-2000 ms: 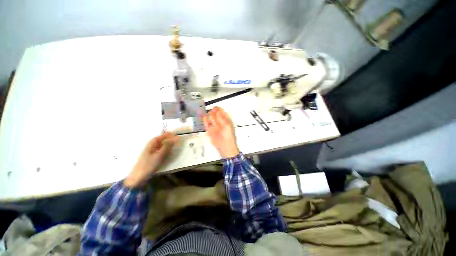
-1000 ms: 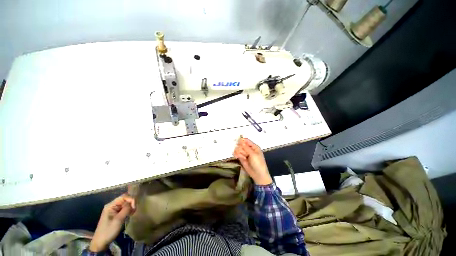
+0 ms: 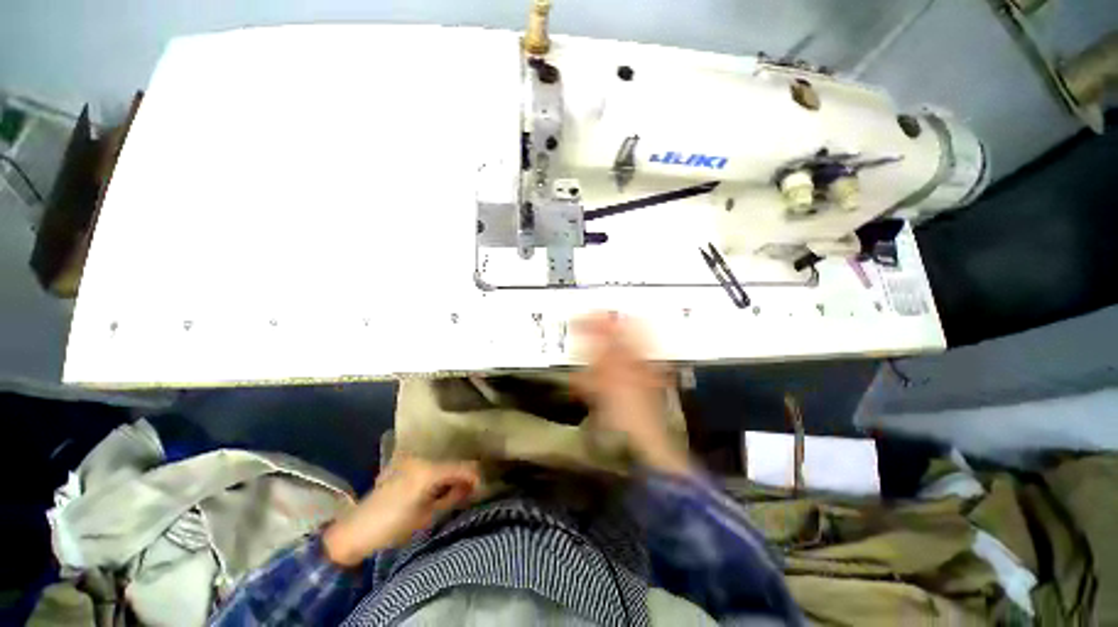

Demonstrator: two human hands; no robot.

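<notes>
A khaki garment piece (image 3: 509,431) lies on my lap below the table's front edge. My left hand (image 3: 411,496) is over the cloth at its lower left, fingers curled; whether it grips the cloth cannot be told. My right hand (image 3: 619,374) is blurred, at the table's front edge over the right side of the cloth; its grip cannot be told. The white sewing machine (image 3: 711,141) stands behind, with no cloth on the needle plate (image 3: 562,225) under the presser foot.
Dark thread snips (image 3: 725,276) lie right of the needle on the white table (image 3: 282,221). A pale cloth pile (image 3: 202,502) is at lower left, a khaki pile (image 3: 883,551) at lower right beside a white box (image 3: 840,463). A brown box (image 3: 80,202) is at far left.
The view has shifted, so the machine appears further right and higher. My left hand has come inward over the lap cloth. My right hand is now blurred at the table edge.
</notes>
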